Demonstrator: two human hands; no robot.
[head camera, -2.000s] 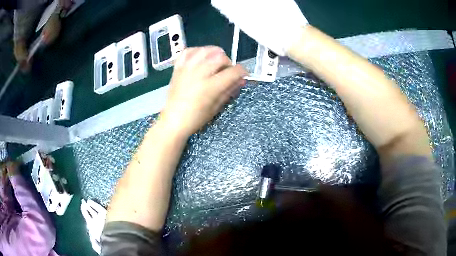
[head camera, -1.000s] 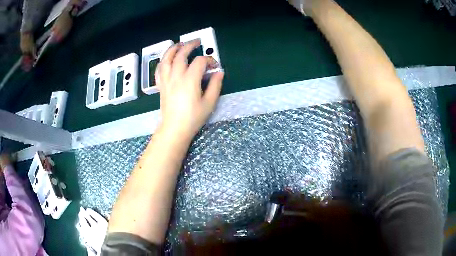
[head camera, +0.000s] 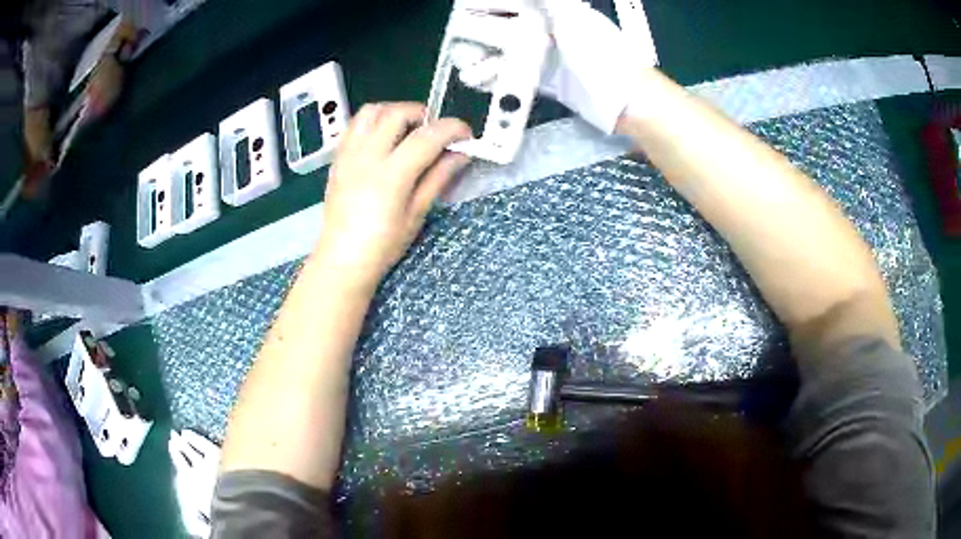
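Note:
A white front housing (head camera: 510, 82) with a rectangular window and a black round hole is held above the green belt, near the taped edge. My left hand (head camera: 392, 174), bare, grips its near left corner with thumb and fingers. My right hand (head camera: 596, 65), in a white glove, holds its right side, and gloved fingers show through the window. The top of the housing is cut off by the picture's edge. Part of another white housing (head camera: 636, 32) shows just right of the glove, at the top edge.
Several housings stand in a row on the belt, the nearest (head camera: 315, 116) left of my left hand. A mallet (head camera: 546, 390) lies on the bubble wrap mat (head camera: 495, 284). Spare gloves (head camera: 197, 479) lie at left. A red holder (head camera: 943, 158) is at right. Other people's arms show at left.
My right hand has come back from beyond the top edge and is on a housing with my left hand. The housing my left hand touched now stands in the row, which has shifted left.

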